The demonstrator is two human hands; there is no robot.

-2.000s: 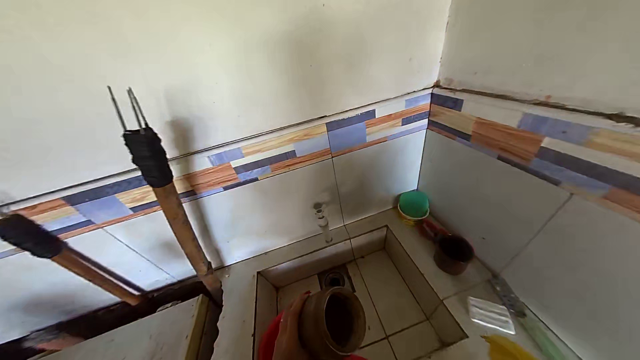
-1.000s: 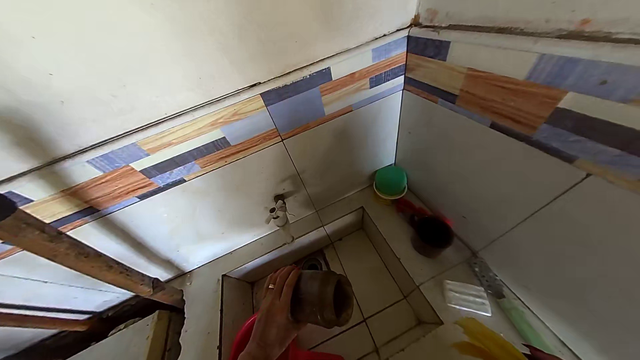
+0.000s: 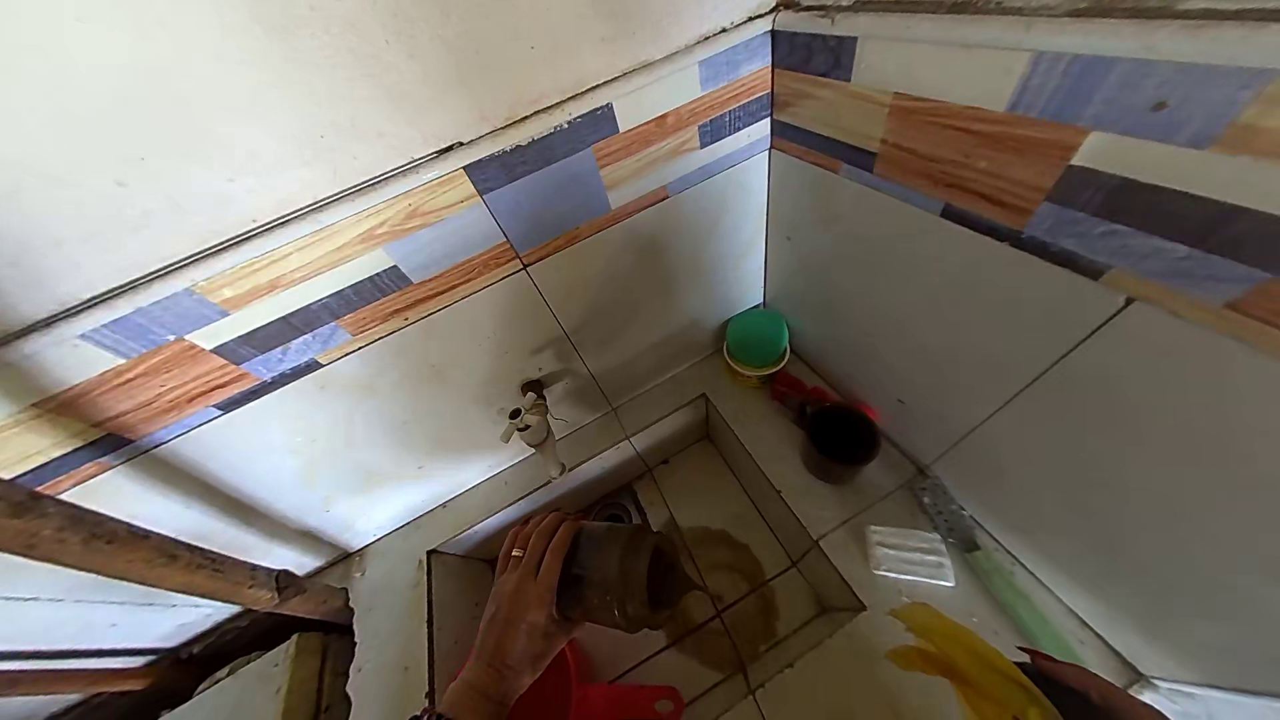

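Note:
My left hand (image 3: 525,610), with a ring on one finger, grips a brown round-mouthed pot (image 3: 625,577) tilted on its side above the tiled sink basin (image 3: 700,455). Brownish liquid (image 3: 735,600) pours from its mouth and spreads on the basin floor. Below the pot lies a red plastic vessel (image 3: 630,702) with a holed handle, partly cut off by the frame. At the lower right edge, part of my right hand (image 3: 1085,688) shows beside yellow material (image 3: 960,660) and a dark object; its grip is unclear.
A plastic tap (image 3: 537,430) juts from the tiled wall over the basin. On the ledge stand a green-topped tub (image 3: 757,340), a dark cup (image 3: 840,445) near something red, a clear packet (image 3: 910,555) and a green-handled tool (image 3: 1015,600). A wooden pole (image 3: 170,555) slants at the left.
The pot in my left hand has tipped over, and liquid now runs onto the basin floor. My right hand has come into view at the lower right. The view has shifted right.

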